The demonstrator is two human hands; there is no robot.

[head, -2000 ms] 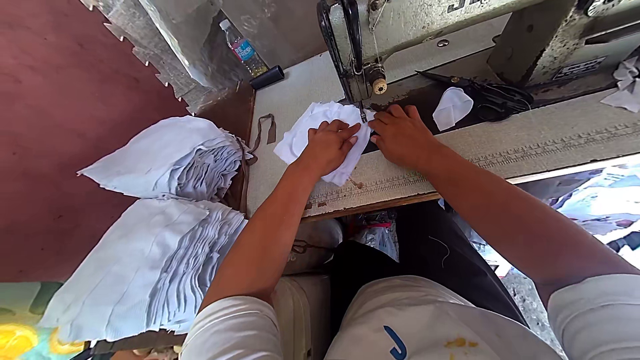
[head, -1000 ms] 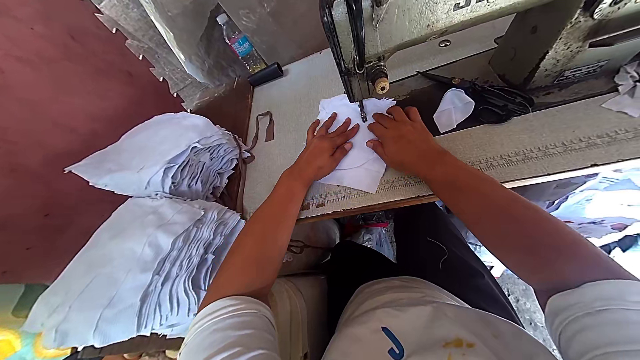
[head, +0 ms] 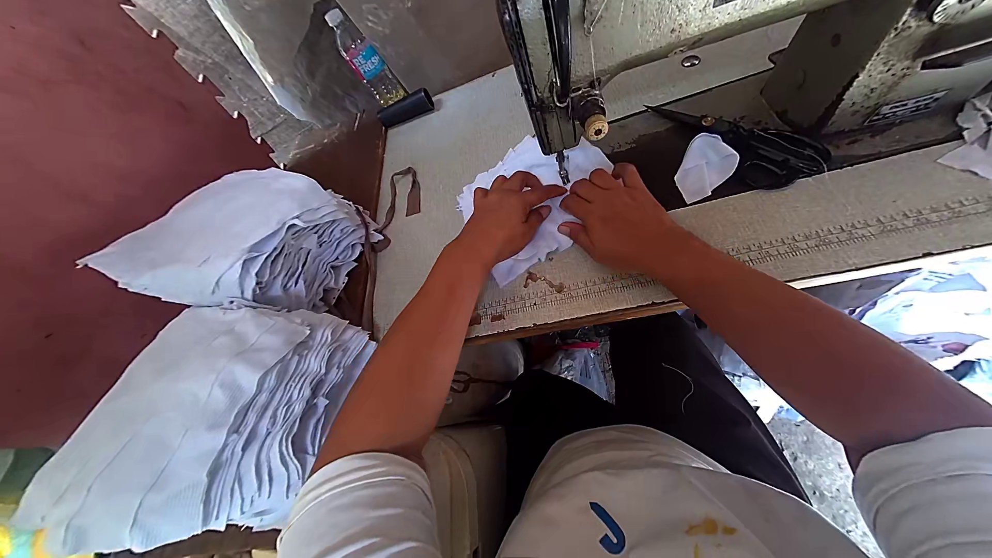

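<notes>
A white fabric piece (head: 535, 244) lies on the sewing machine table under the presser foot (head: 563, 167) of the sewing machine (head: 542, 85). My left hand (head: 511, 213) is on the cloth, left of the foot, with its thumb and index finger close together; some cloth edge shows between them. My right hand (head: 620, 217) rests on the cloth at the right, fingers bent, its fingertips near those of the left hand just below the foot. Whether either hand pinches the cloth is hard to tell. The needle tip is hidden.
Two stacks of white cloth pieces (head: 194, 240), (head: 155, 426) sit left of the table (head: 434, 147). Black scissors (head: 759, 147) and a white scrap (head: 706, 167) lie right of the foot. A plastic bottle (head: 364, 58), a black cylinder (head: 407, 108) and a brown strip (head: 413, 194) are at the left.
The cloth has turned or shifted under the foot. My left hand has gone from spread fingers flat on it to bent fingers beside the foot, closer to my right hand.
</notes>
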